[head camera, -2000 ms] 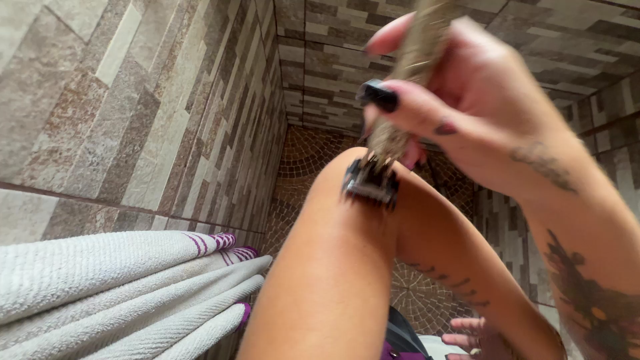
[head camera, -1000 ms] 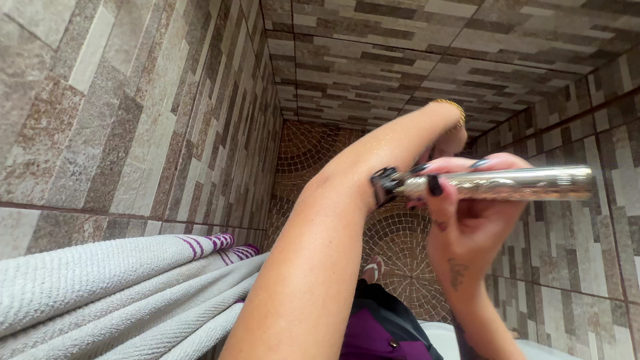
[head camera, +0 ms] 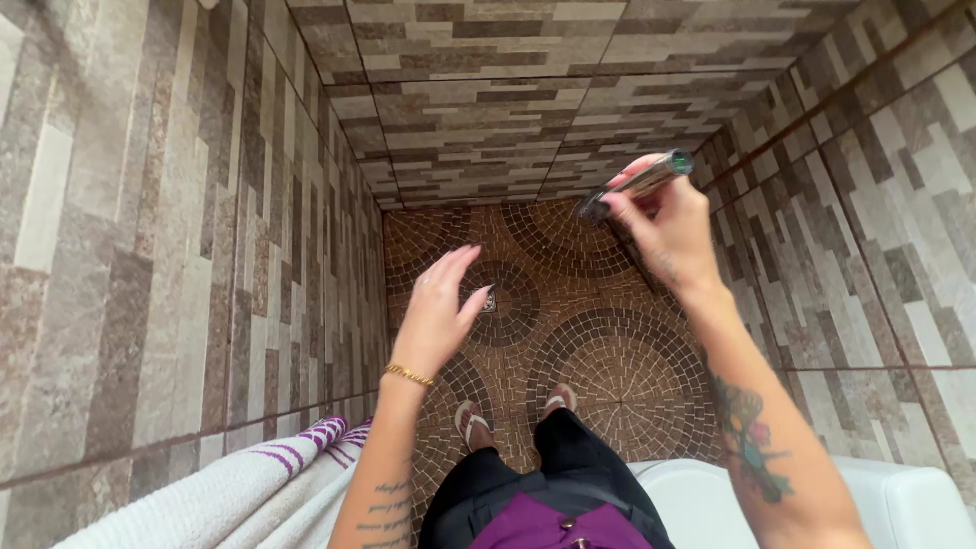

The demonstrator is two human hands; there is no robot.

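My right hand (head camera: 671, 229) is raised at the right of centre, its fingers closed around a metallic hair trimmer (head camera: 644, 181). The trimmer's round end, with a small green light, points up and right; its dark head points down and left, blurred. My left hand (head camera: 442, 305) hangs over the floor, left of centre, with its fingers extended and thumb apart, and nothing in it. A gold bracelet (head camera: 409, 374) circles the left wrist.
White towels (head camera: 252, 480) with purple stripes hang at the lower left. A white toilet (head camera: 694, 496) stands at the lower right. Tiled walls (head camera: 473, 99) enclose a mosaic floor (head camera: 618, 366) with a small metal drain (head camera: 488, 299). My sandalled feet stand below.
The trimmer was against my left forearm one second ago; now it is off the skin, held out at the right. My left arm has straightened and its hand now shows over the floor.
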